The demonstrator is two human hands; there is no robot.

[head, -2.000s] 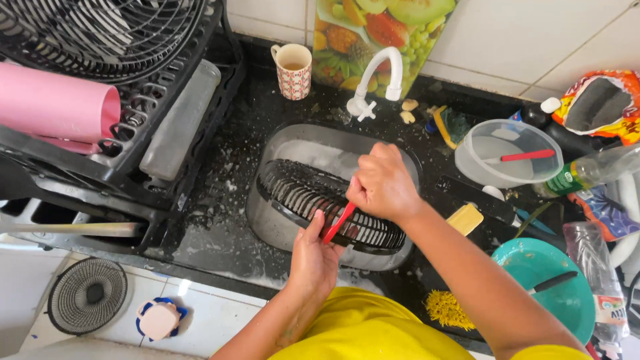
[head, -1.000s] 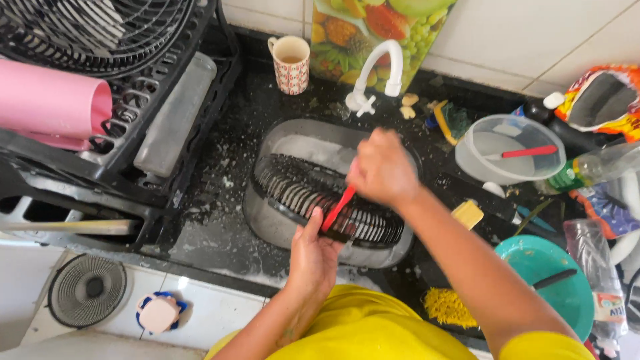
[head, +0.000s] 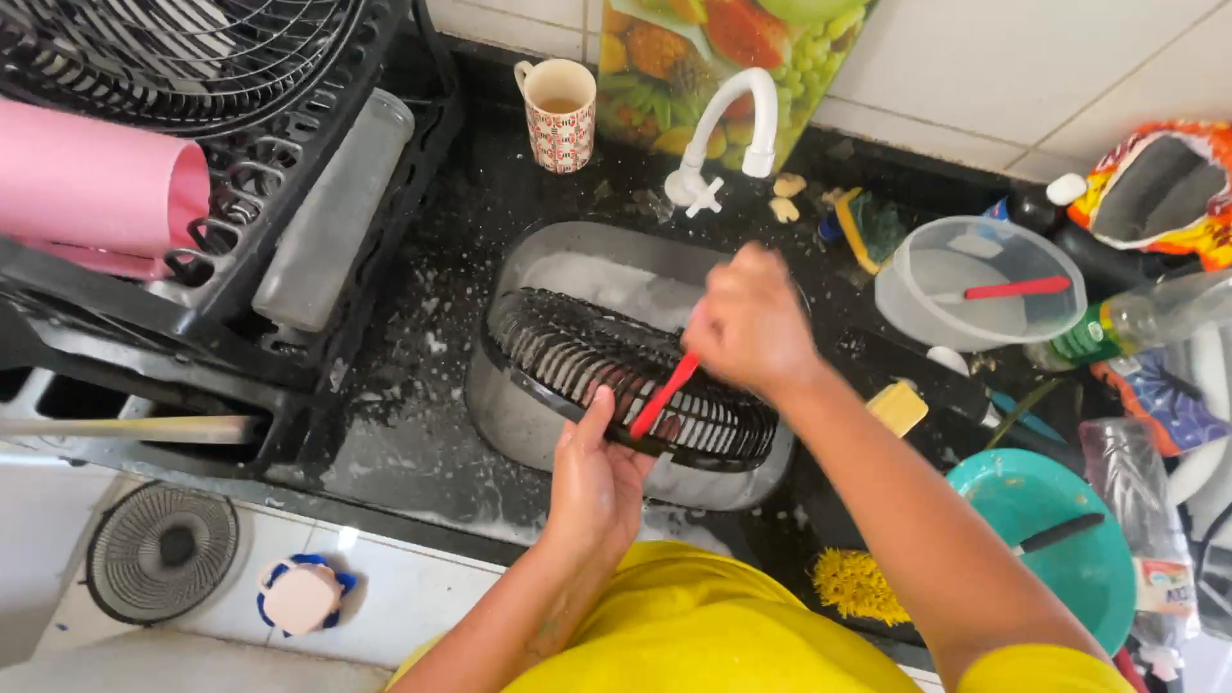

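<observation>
A black fan grille (head: 616, 375) leans tilted in the steel sink basin (head: 626, 241), over cloudy, sudsy water. My left hand (head: 599, 472) grips the grille's near rim, thumb on top, the other fingers partly hidden below it. In my right hand (head: 756, 322), blurred by motion, is a red-handled brush or similar tool (head: 666, 395); its lower end meets the grille's ribs near my left thumb, and its tip cannot be made out. A white faucet (head: 731, 125) stands behind the basin.
At left, a black dish rack (head: 241, 260) holds another grille (head: 192, 58) and a pink container (head: 96, 183). A patterned mug (head: 561, 115) stands behind. At right are a clear tub (head: 982, 279), a yellow sponge (head: 897, 408), a teal bowl (head: 1049, 500) and plastic bottles.
My right hand has shifted a little along the grille with the red tool and is blurred. The grille is turned slightly from its position two seconds ago; my left hand still holds its rim.
</observation>
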